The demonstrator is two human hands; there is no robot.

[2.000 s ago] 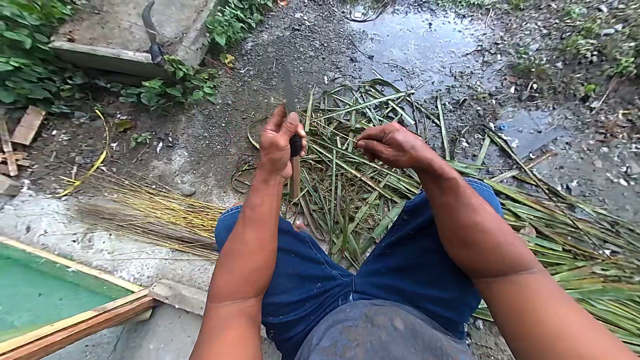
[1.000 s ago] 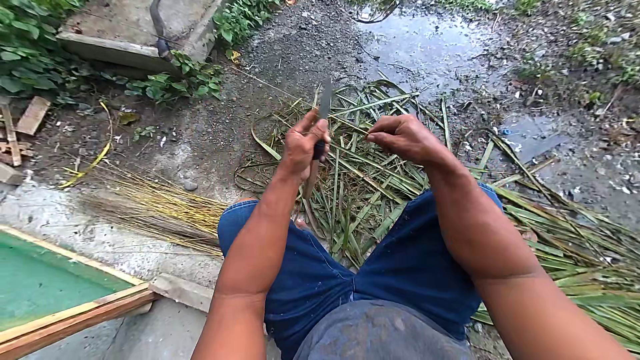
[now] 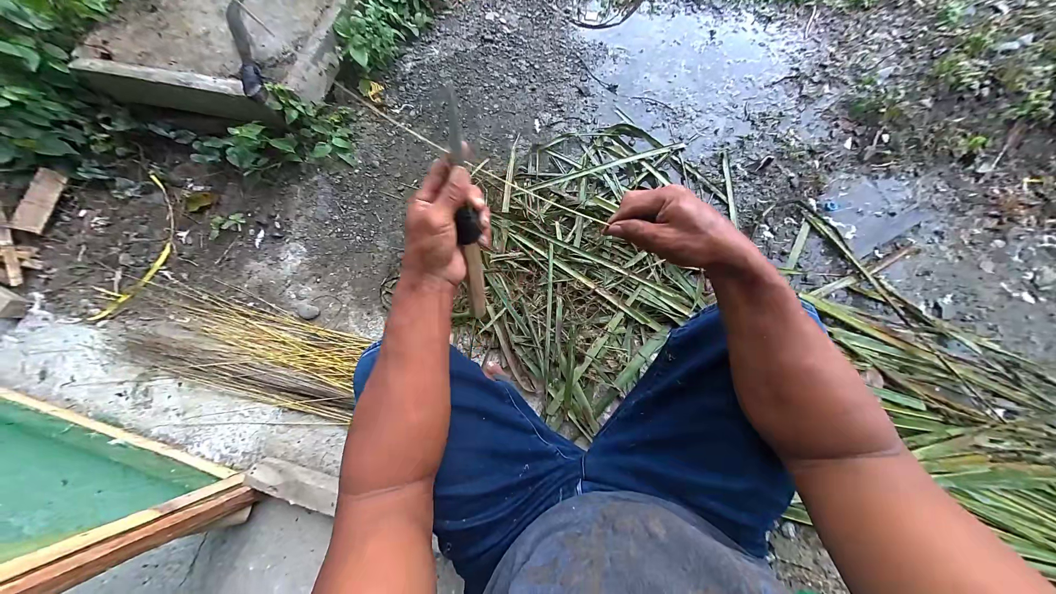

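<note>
My left hand [image 3: 441,219] grips a knife [image 3: 473,256] with a wooden handle and a dark band, its blade pointing up and away from me. Pinched between the thumb and fingers of my right hand [image 3: 672,227] is the end of a thin leaf midrib [image 3: 549,200], which runs leftward past the knife blade toward the concrete slab. Cut green leaf strips [image 3: 569,289] lie heaped on the ground below both hands. Left of my knee rests a bundle of thin yellow and brown ribs [image 3: 272,346].
A curved blade with a dark handle [image 3: 250,78] lies on a concrete slab [image 3: 165,78] at the upper left. Long green leaves [image 3: 932,379] spread at the right. A wood-framed green panel [image 3: 91,487] is at the lower left, and a puddle [image 3: 701,66] lies ahead.
The thin rib now shows stretched between my right hand and the knife. My left hand with the knife has moved a little left since one second ago.
</note>
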